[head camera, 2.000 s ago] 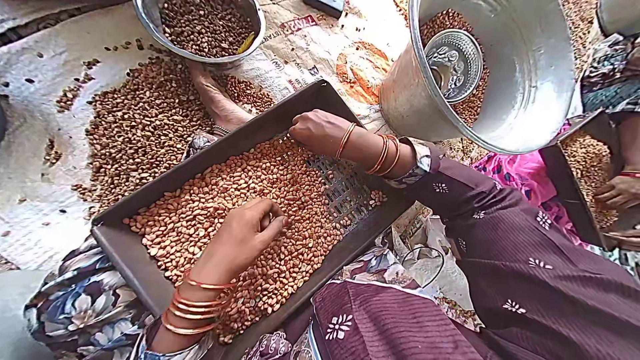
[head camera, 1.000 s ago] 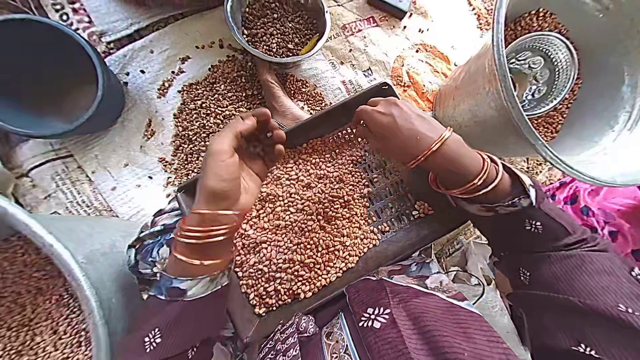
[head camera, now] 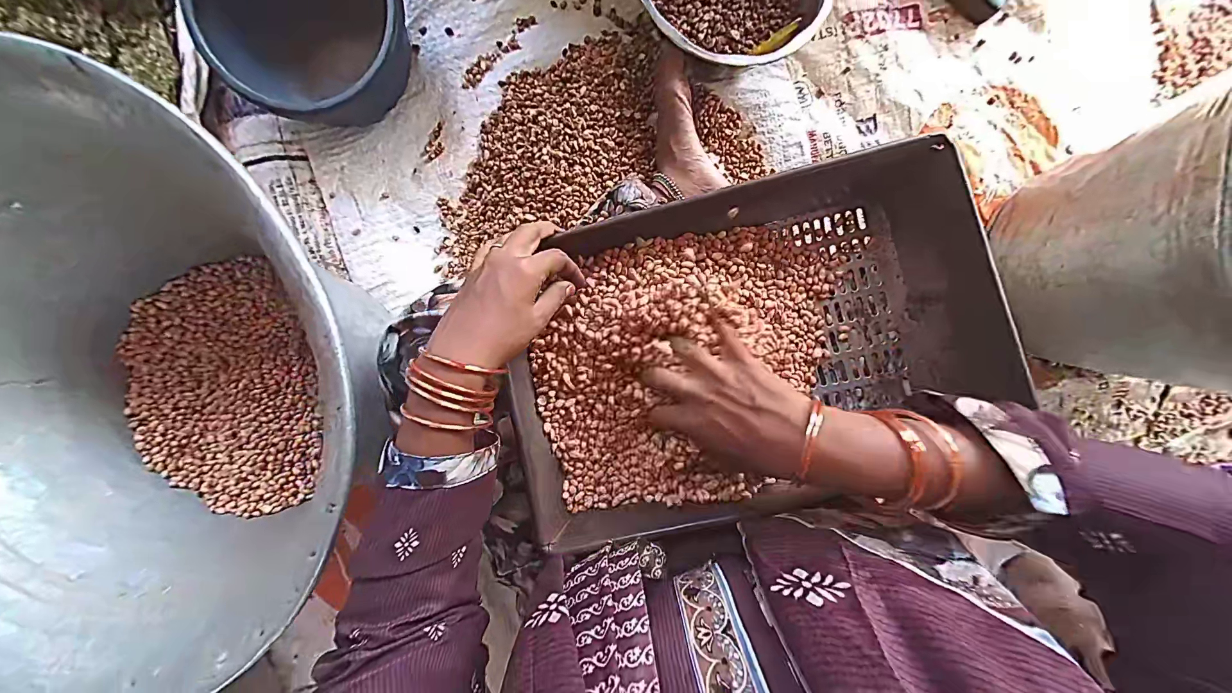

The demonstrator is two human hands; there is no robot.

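A dark rectangular sieve tray with a slotted bottom lies tilted across my lap, holding a broad heap of shelled nuts or seeds. My left hand grips the tray's upper left corner, thumb over the rim. My right hand is down in the heap, fingers spread and partly buried; whether it grasps any of them cannot be told. Bare slots show to the right of the heap.
A large metal pot with similar seeds stands at left, a dark blue bucket behind it. Darker seeds lie on the printed sacking near a bare foot. A metal bowl is at the top, another metal vessel at right.
My right hand has left the tray's far rim and entered the heap. My left hand, raised over the tray a second ago, now holds its corner. The view has swung left.
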